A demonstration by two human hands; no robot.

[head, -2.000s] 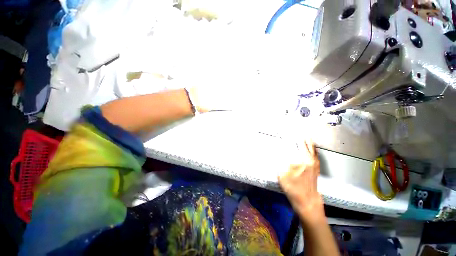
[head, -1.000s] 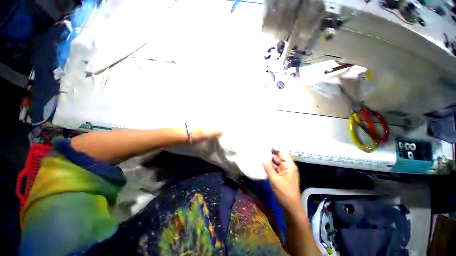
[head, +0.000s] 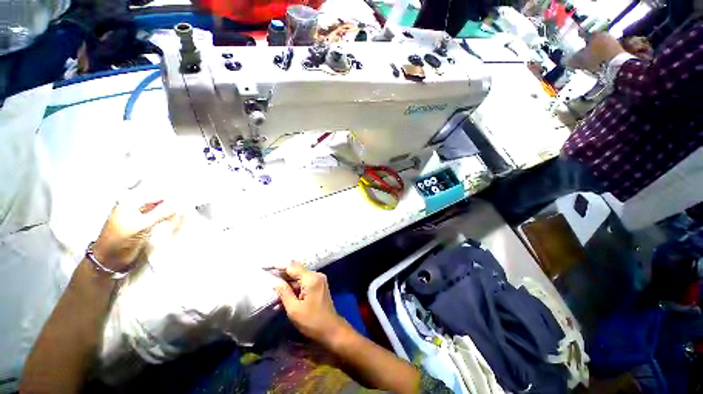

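A large white cloth point(head: 181, 296) lies over the table's front edge and hangs into my lap. My left hand point(head: 131, 227) is on its upper left part, fingers bent over the cloth. My right hand point(head: 304, 296) pinches its right edge between thumb and fingers at the table's front edge. The sewing machine point(head: 331, 88) stands behind, with its needle area point(head: 245, 150) beyond the cloth, touched by neither hand. The cloth's outline is partly lost in glare on the white table.
Scissors with red and yellow loops point(head: 380, 187) lie right of the needle, beside a teal control panel point(head: 439, 188). A white bin point(head: 375, 296) holds dark navy cloth point(head: 493, 308) at lower right. Another person's checked sleeve point(head: 655, 100) is at upper right.
The view has swung right, showing the whole machine, the bin and another person. My hands have moved apart, and more white cloth now spreads between them over my lap.
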